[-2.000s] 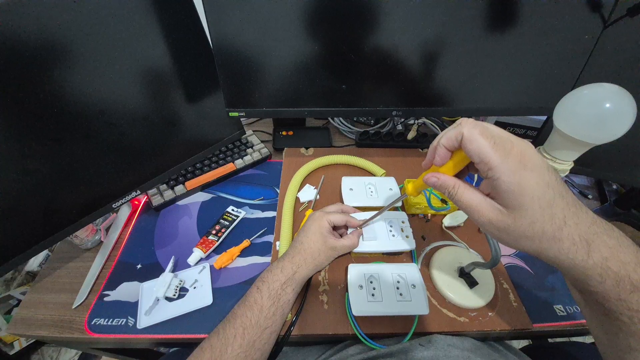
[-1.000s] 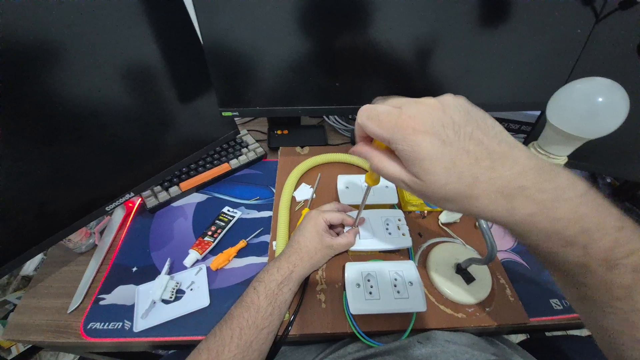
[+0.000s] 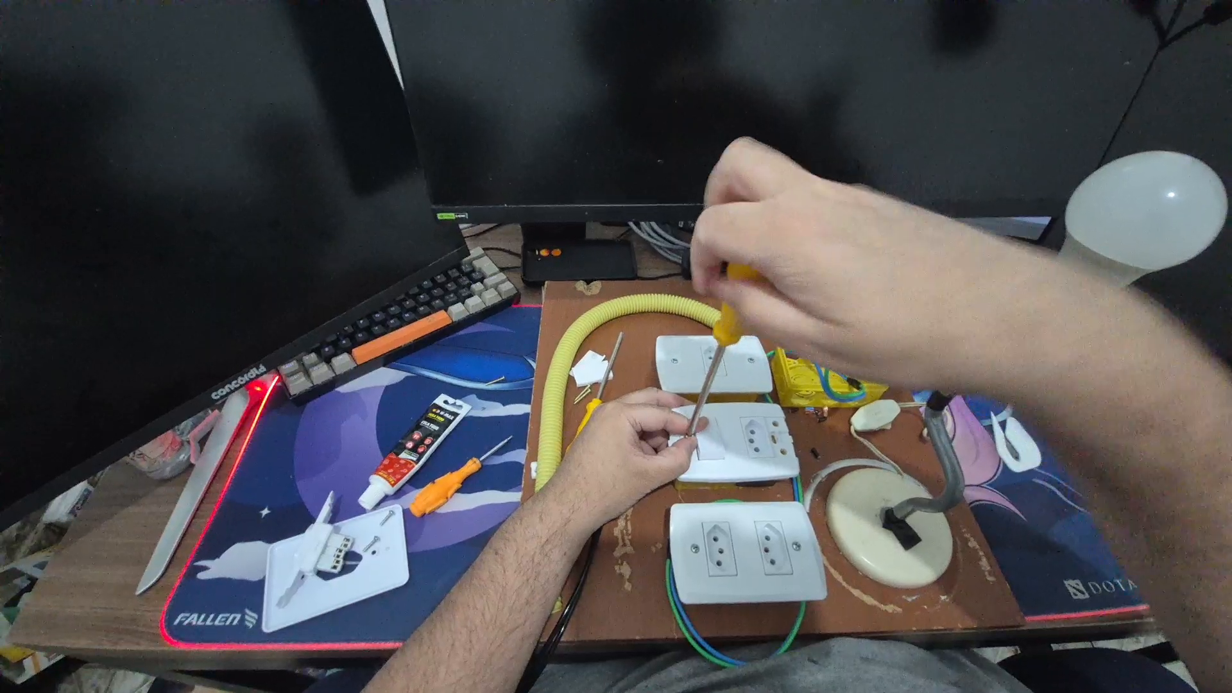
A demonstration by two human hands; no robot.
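Note:
My right hand (image 3: 770, 250) grips the yellow handle of a screwdriver (image 3: 727, 322), which stands nearly upright with its shaft pointing down. The tip meets the left end of the middle white wall plate (image 3: 736, 467), where the fingers of my left hand (image 3: 626, 448) are pinched around it; whether they hold a screw is hidden. That plate has a switch and a socket. Behind it lies another white socket plate (image 3: 679, 366), and in front a double socket plate (image 3: 746, 577) with green and blue wires. A yellow electrical box (image 3: 799, 380) lies to the right.
A brown board (image 3: 616, 597) carries the plates, a yellow corrugated conduit (image 3: 553, 404) and a round cream lamp base (image 3: 866, 553). To the left lie an orange screwdriver (image 3: 443, 489), a glue tube (image 3: 419, 448), a loose white plate (image 3: 371, 582) and a keyboard (image 3: 404, 337). Monitors stand behind.
The screwdriver in my right hand has gone from a slanted position to nearly upright over the middle plate's left end. My left hand has stayed at that spot.

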